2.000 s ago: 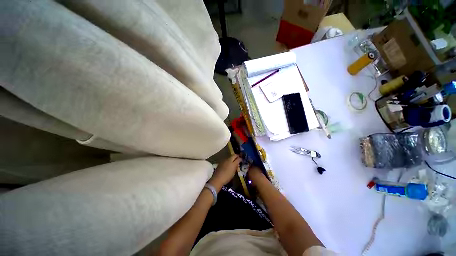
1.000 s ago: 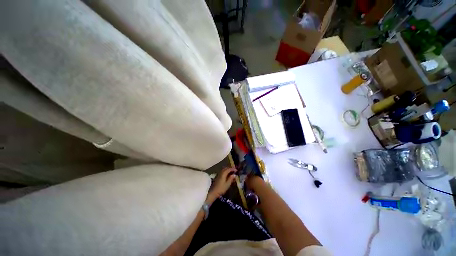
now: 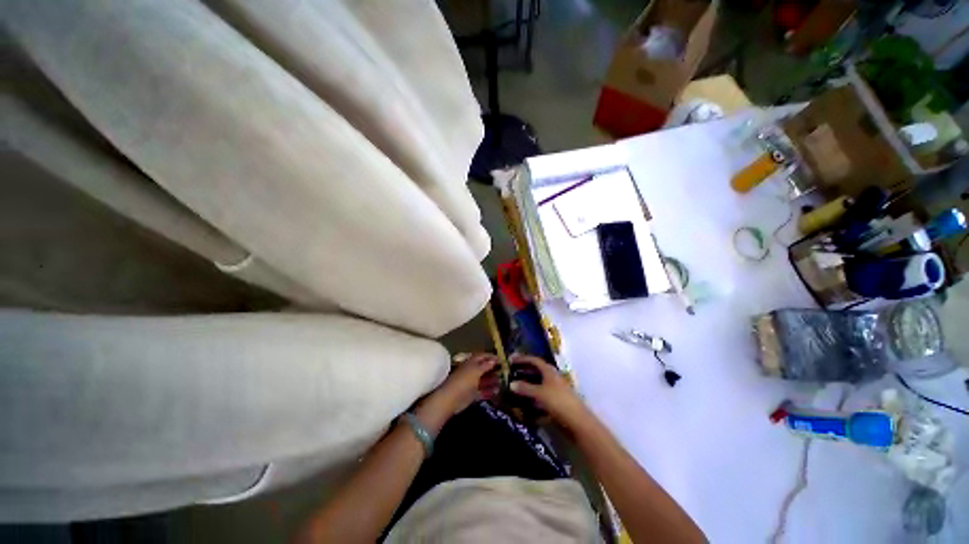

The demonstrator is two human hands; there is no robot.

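My left hand [image 3: 465,383] is low in the centre, at the yellow edge of an open drawer-like space beside the table. Its fingers are bent, and what they touch is unclear. My right hand [image 3: 544,387] is just right of it, with its fingers around a small dark object [image 3: 522,374], too small to name. A red item [image 3: 511,285] and a blue item [image 3: 529,332] lie in the same space. Cream jackets [image 3: 319,202] hang large at the left. The lower jacket hides part of the area beside my left hand.
The white table [image 3: 680,436] holds papers [image 3: 579,250], a black phone [image 3: 623,260], silver snips [image 3: 641,340], a tape roll [image 3: 751,243], a dark wrapped bundle [image 3: 823,345] and a blue tube [image 3: 839,425]. Cardboard boxes [image 3: 653,69] stand behind it.
My right hand has drawn back from deeper in the space and now has its fingers around a small dark object. My left hand stays close by. The hanging jackets have shifted, showing another curved edge low down.
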